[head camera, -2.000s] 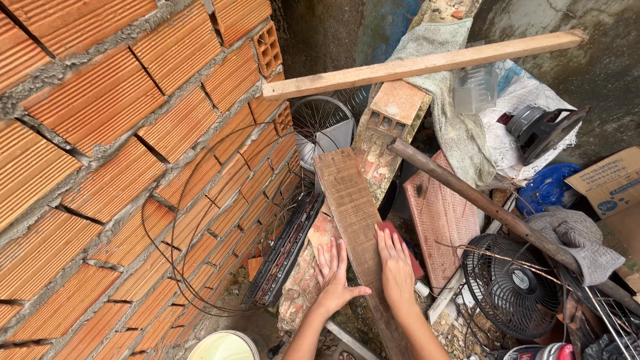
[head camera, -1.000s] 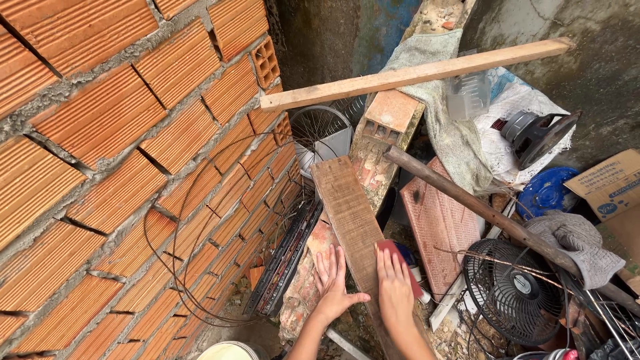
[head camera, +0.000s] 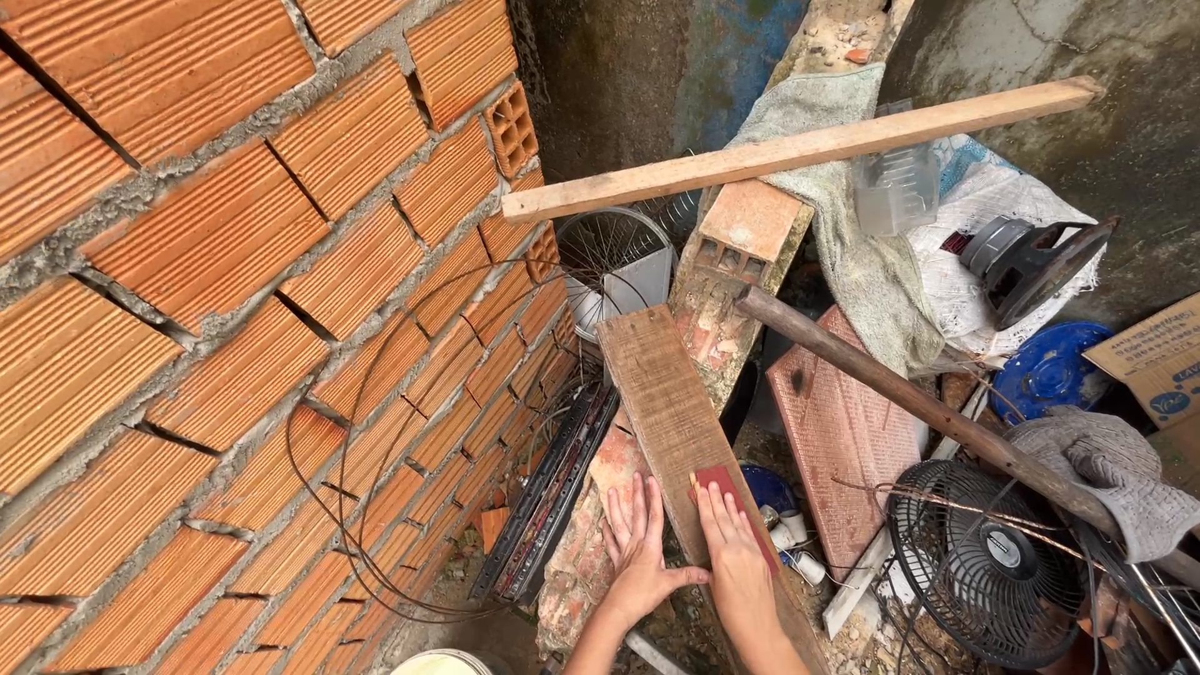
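A worn brown wooden board (head camera: 670, 394) runs lengthwise from the lower edge up to the middle of the view. My right hand (head camera: 733, 539) lies flat on a piece of red sandpaper (head camera: 720, 480), pressing it to the board's face. Its fingers are extended and point up along the board. At the board's left edge is my left hand (head camera: 640, 553), fingers spread, the thumb reaching over the wood toward my right hand. Beneath the board, a broken masonry ledge (head camera: 586, 553) shows on the left.
A brick wall (head camera: 253, 328) with loose wire stands left. A pale timber (head camera: 806, 148) crosses above the board. Right are a wooden pole (head camera: 900, 398), a black fan (head camera: 984, 562), a blue lid (head camera: 1050, 373), a speaker (head camera: 1031, 258) and a cardboard box (head camera: 1158, 361). A bucket (head camera: 441, 664) sits below.
My right hand and the red sandpaper have moved down the board, toward me. My left hand stays at the board's left edge.
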